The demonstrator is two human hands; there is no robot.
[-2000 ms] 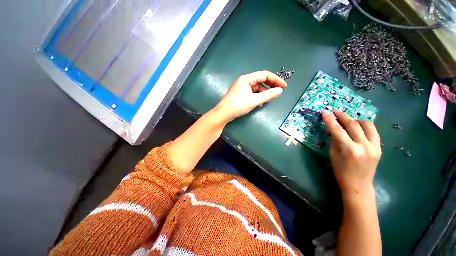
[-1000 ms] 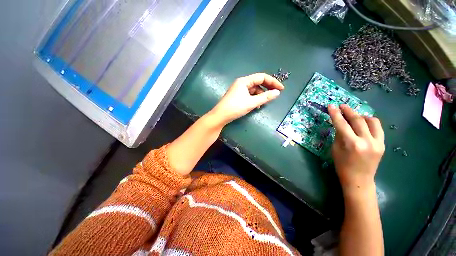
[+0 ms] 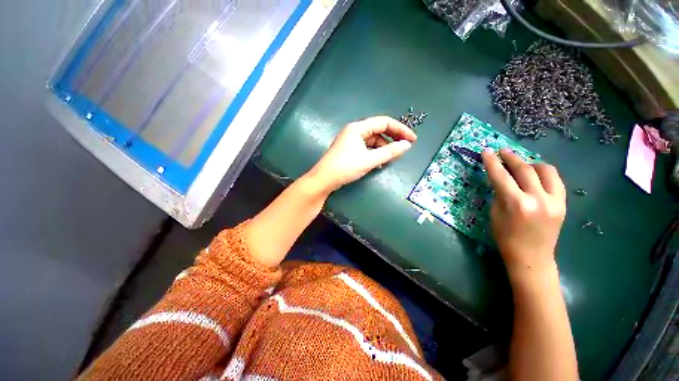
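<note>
A green circuit board [image 3: 454, 186] dotted with small dark and silvery parts lies on the bench, turned at an angle. My right hand [image 3: 525, 197] is over its right part, fingers bent around dark tweezers [image 3: 465, 154] whose tip points left over the board's upper left. My left hand [image 3: 366, 152] is left of the board, thumb and forefinger nearly together; whether a tiny component is between them cannot be told. A small pile of components [image 3: 413, 117] lies just beyond my left fingertips. A large heap of components [image 3: 547, 89] lies beyond the board.
A pale frame with a blue inner border [image 3: 186, 201] is at left. Stray components [image 3: 592, 227] lie right of the board, near a pink slip [image 3: 640, 160]. Plastic bags [image 3: 469, 15], a grey cable [image 3: 573, 43] and a beige box [image 3: 595, 56] are at the back.
The tweezers' tip has moved toward the upper left of the board, and my right hand has shifted slightly with it. My left hand keeps nearly the same pose. The whole view has shifted a little.
</note>
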